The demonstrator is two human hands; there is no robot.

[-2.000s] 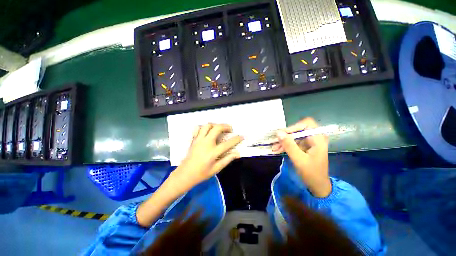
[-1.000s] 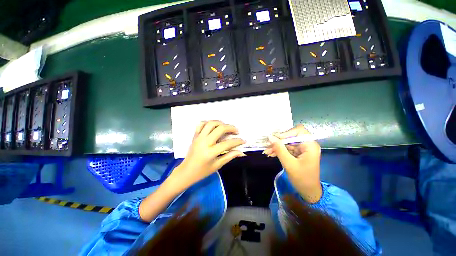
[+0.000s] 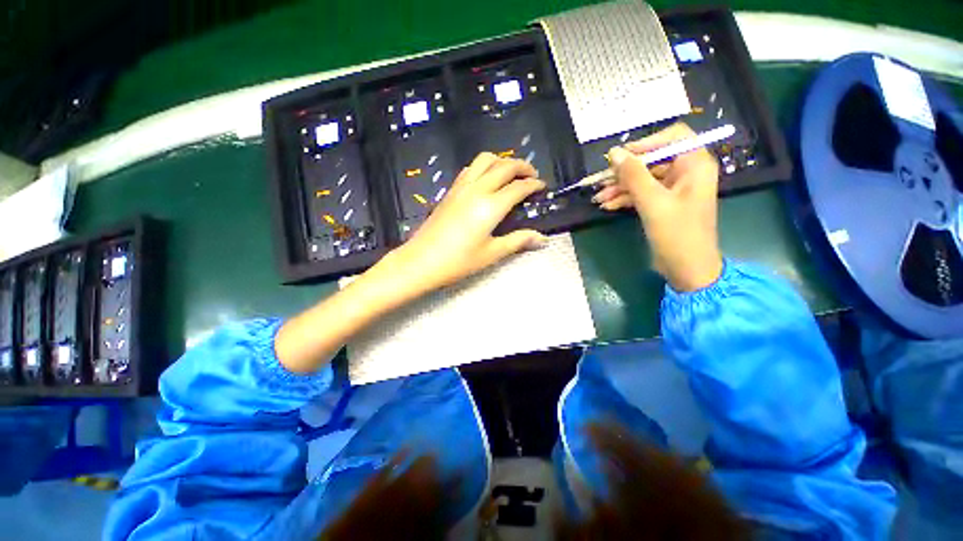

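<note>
My right hand [image 3: 671, 201] grips white tweezers [image 3: 676, 147], whose dark fine tip points at the near end of the third phone housing [image 3: 505, 132] in the black foam tray [image 3: 407, 254]. My left hand [image 3: 475, 227] rests over that housing's near end, fingertips close to the tool tip. Whether a small piece is at the fingertips cannot be told. A pale gridded sheet [image 3: 496, 312] lies at the bench edge below the tray, partly under my left forearm. Another gridded sheet [image 3: 616, 74] drapes over the fourth pocket.
A large blue-grey reel [image 3: 887, 190] stands at the right. A second foam tray [image 3: 153, 306] with housings lies at the left, below a crumpled white item [image 3: 37, 217]. A pale rail [image 3: 158, 148] runs behind the trays.
Both hands have moved forward from the lower sheet to the third housing, the right one still holding the tweezers. More of the lower sheet's gridded face now shows.
</note>
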